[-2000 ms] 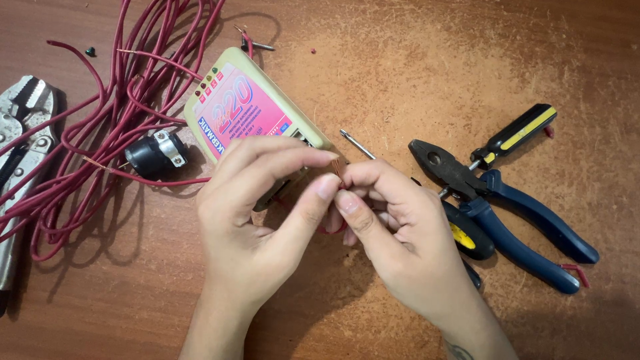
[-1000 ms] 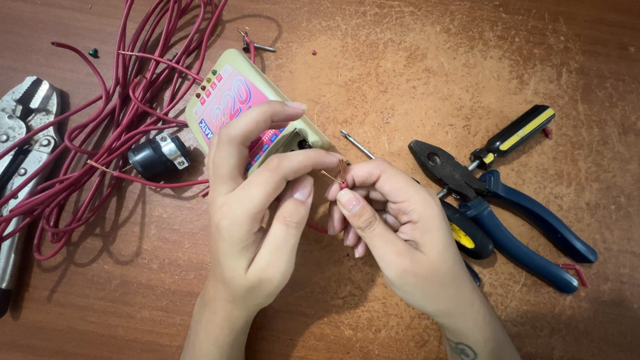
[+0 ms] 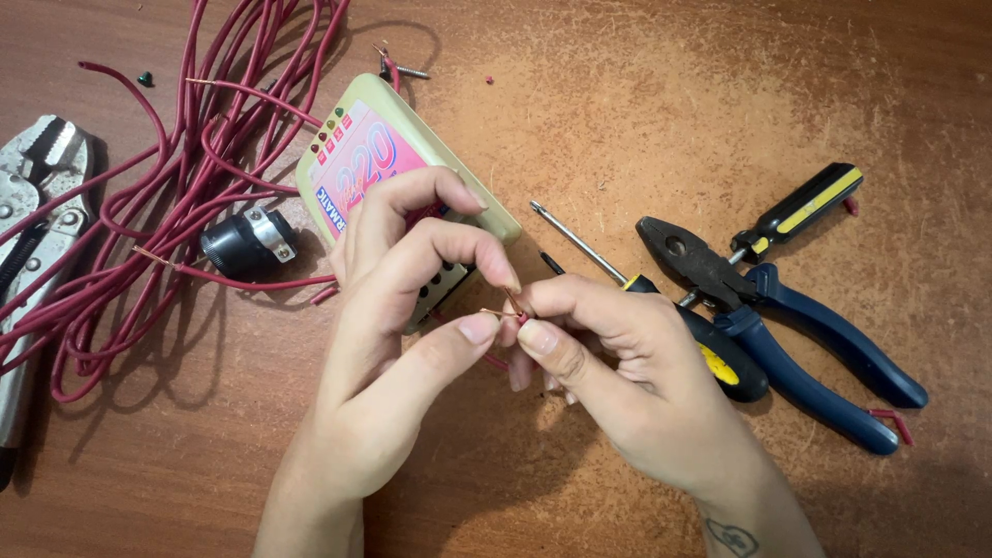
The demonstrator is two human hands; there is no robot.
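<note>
Between thumb and forefinger, my right hand (image 3: 620,364) pinches a red insulated wire just below its bared end. The copper strands (image 3: 504,313) are split into two bunches, one pointing left and one up. My left hand (image 3: 403,333) has its thumb and forefinger apart, the tips at or very near the two bunches; whether they grip any strand cannot be told. Behind my left hand lies a pale green plastic device (image 3: 457,186) with a pink label, partly hidden by the fingers. Part of the held wire is hidden by my hands.
A coil of red wire (image 3: 186,194) and a black plug with a metal clamp (image 3: 248,242) lie left, beside locking pliers (image 3: 46,194). Blue-handled combination pliers (image 3: 837,341) rest on a screwdriver (image 3: 806,205) at right, near another screwdriver (image 3: 728,356). A screw (image 3: 411,72) lies behind the device.
The copper strands, bunched together two seconds ago, now stand parted in two. My left thumb and forefinger have moved apart, and its other fingers have lifted. My right hand keeps its pinch.
</note>
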